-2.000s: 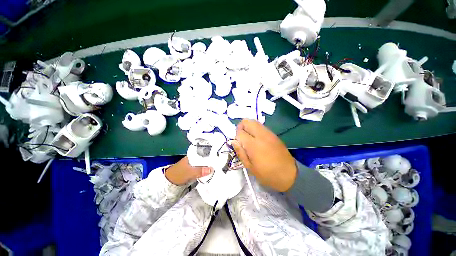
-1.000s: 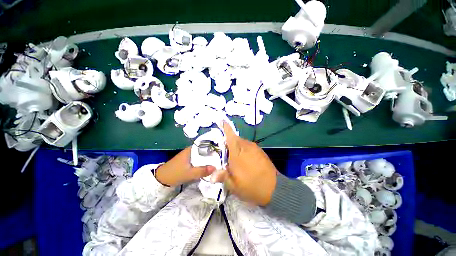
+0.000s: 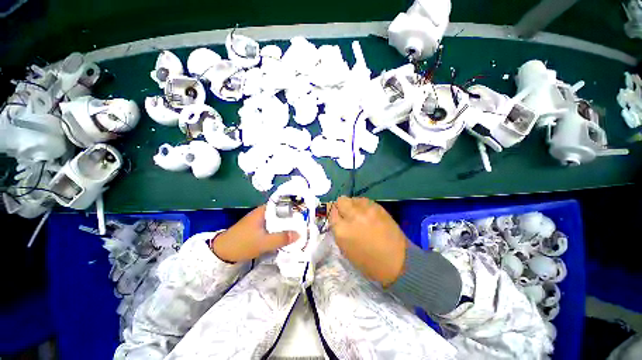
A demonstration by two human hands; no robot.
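A white camera body (image 3: 287, 242) is upright at the lap, its open cavity facing up with a grey round part and thin wires inside. My left hand (image 3: 252, 238) grips its left side, thumb on the front. My right hand (image 3: 367, 239) is just right of the body, fingertips pinched at a small dark piece with thin wires (image 3: 322, 211) by the cavity's edge. What exactly the fingertips hold is too small to tell.
A bright heap of white covers (image 3: 303, 105) lies on the green bench (image 3: 232, 191). Camera bodies stand left (image 3: 88, 176) and right (image 3: 438, 116). Small shells (image 3: 204, 158) lie left of the heap. Blue bins with parts stand left (image 3: 81, 281) and right (image 3: 574, 281) below.
My right hand has moved from the body's front to its right side, with fingertips now at the wires. My left hand still holds the body. The whole view has shifted slightly.
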